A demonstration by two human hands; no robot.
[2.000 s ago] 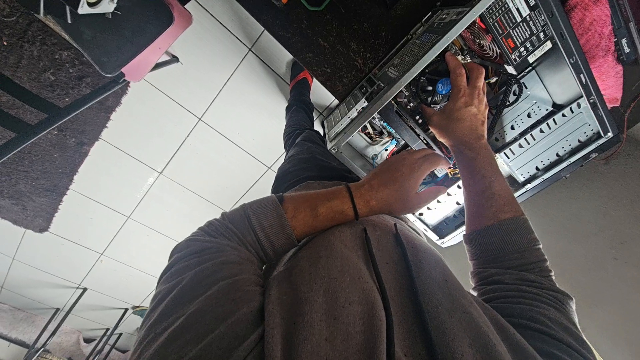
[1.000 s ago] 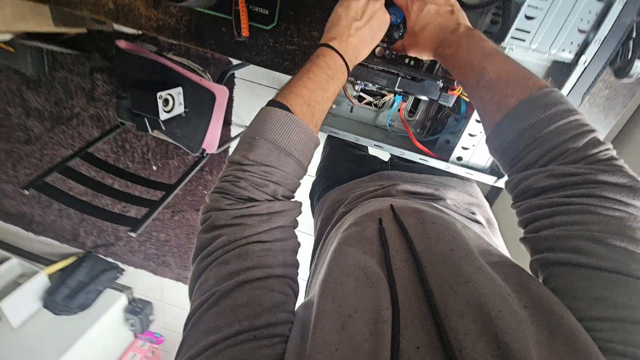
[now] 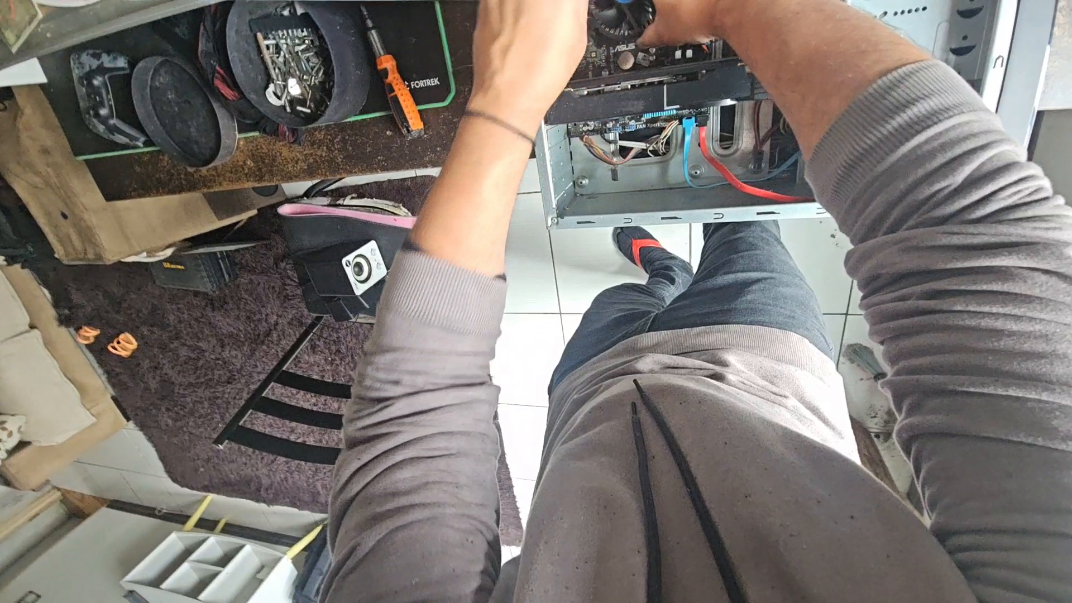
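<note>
An open metal computer case [image 3: 687, 209] lies at the top of the view. My left hand [image 3: 532, 42] is over its left side, its fingers cut off by the top edge. My right hand [image 3: 687, 18] reaches in beside a black cooling fan [image 3: 618, 21], fingertips close to its frame; whether it grips anything is unclear. Below the fan, a graphics card [image 3: 653, 99] spans the case. A red cable [image 3: 737, 180] and a blue cable [image 3: 688, 151] hang from the circuit board beneath it.
Left of the case, the dark table [image 3: 335, 155] bears an orange-handled screwdriver [image 3: 396, 88], a round container of screws [image 3: 293, 63], a round black lid [image 3: 184, 111] and a black game controller [image 3: 105, 96]. A chair [image 3: 335, 243] with a boxed device stands on a rug [image 3: 193, 377].
The view has shifted widely, bringing the screwdriver and screw container into full sight. Two seconds ago both hands were inside the case; now they are further apart than one second ago.
</note>
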